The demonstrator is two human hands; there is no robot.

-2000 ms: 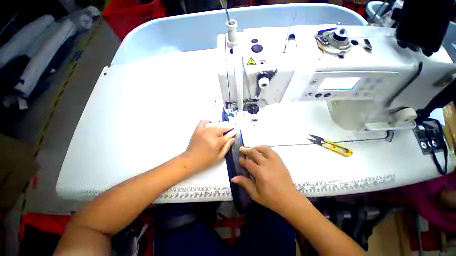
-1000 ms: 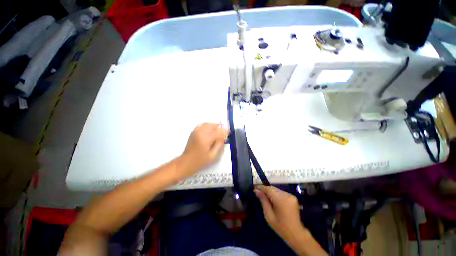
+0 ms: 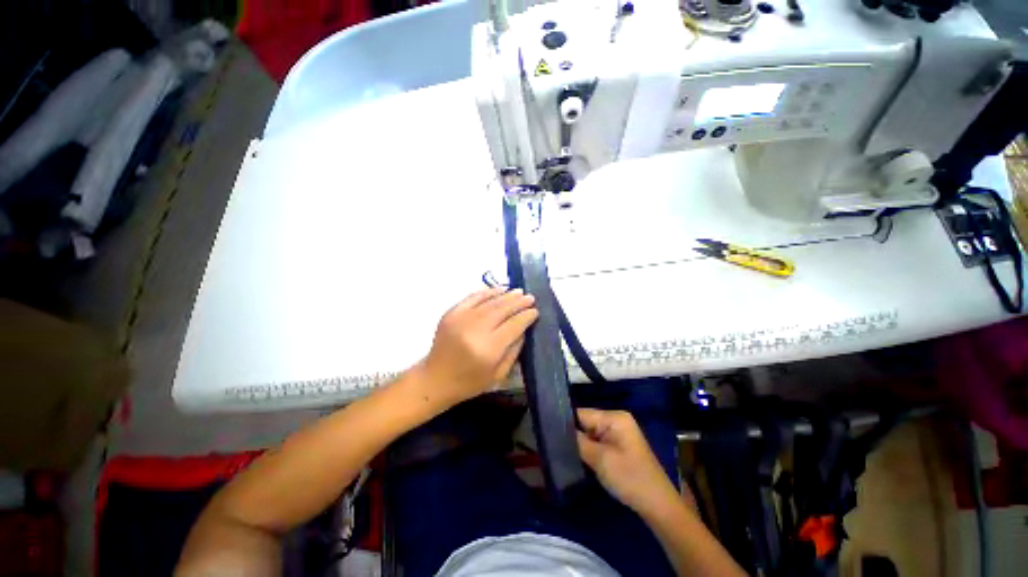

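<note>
A long dark strap piece (image 3: 547, 378) runs from the needle area (image 3: 524, 194) of the white sewing machine (image 3: 676, 113) over the table's front edge to my lap. A narrow black tape (image 3: 577, 344) lies to its right and crosses the table edge. My left hand (image 3: 483, 340) is on the strap at its left side, fingers closed on it, just below the needle area. My right hand (image 3: 609, 449) is beyond the table edge, at the strap's right side; its fingertips are partly hidden, and what they grip is unclear.
Yellow thread snips (image 3: 746, 258) lie on the white table (image 3: 327, 259) right of the needle. A control box (image 3: 976, 234) with black cable is at the far right. Dark strips (image 3: 778, 485) hang at lower right. A pale blue rim (image 3: 372, 68) stands behind the table.
The view has shifted, so the machine sits higher. My left hand has moved onto the strap. My right hand has moved from the tape at the table edge to lower beside the strap.
</note>
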